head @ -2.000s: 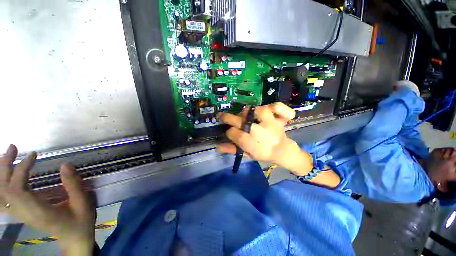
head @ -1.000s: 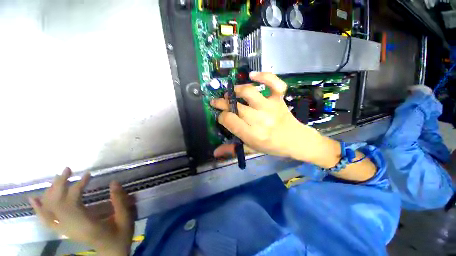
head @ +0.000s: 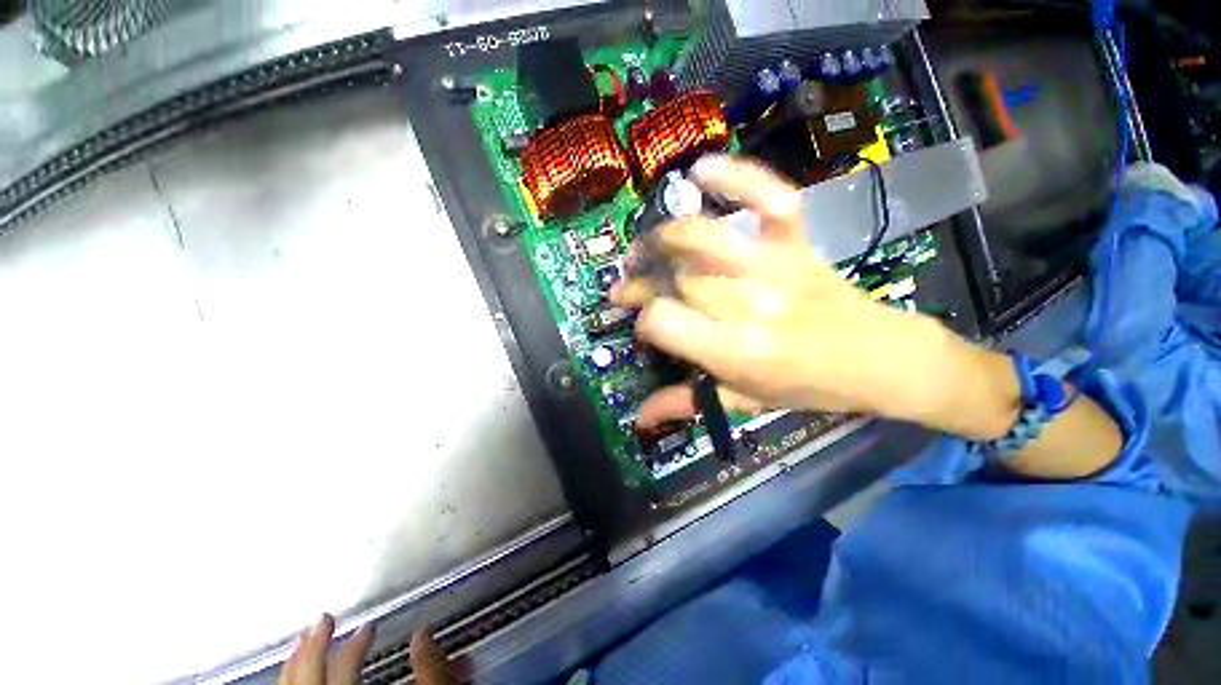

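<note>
A green circuit board (head: 552,274) with many parts sits in a black carrier frame (head: 516,315). Two copper-orange wound rings (head: 576,166) stand near its far left part. A silver heat sink (head: 924,187) runs across it to the right. My right hand (head: 790,301) is over the board's middle, slightly blurred, fingers over the parts, holding a black pen-shaped stick (head: 714,415) whose lower end shows below the palm. The hand hides the board parts under it. My left hand (head: 355,658) is cut off by the bottom edge; only spread fingertips show, beside the near rail.
A shiny metal plate (head: 268,388) lies left of the frame, between toothed chain rails (head: 201,118). A fan grille (head: 107,20) is at the top left. An orange-and-blue item (head: 998,107) lies to the right. Another person's blue sleeve (head: 1158,281) and a blue cord (head: 1118,174) are at the right.
The view has shifted, showing the wound rings and far rail. My right hand has moved farther across the board, still with the stick. My left hand now shows only fingertips at the bottom edge.
</note>
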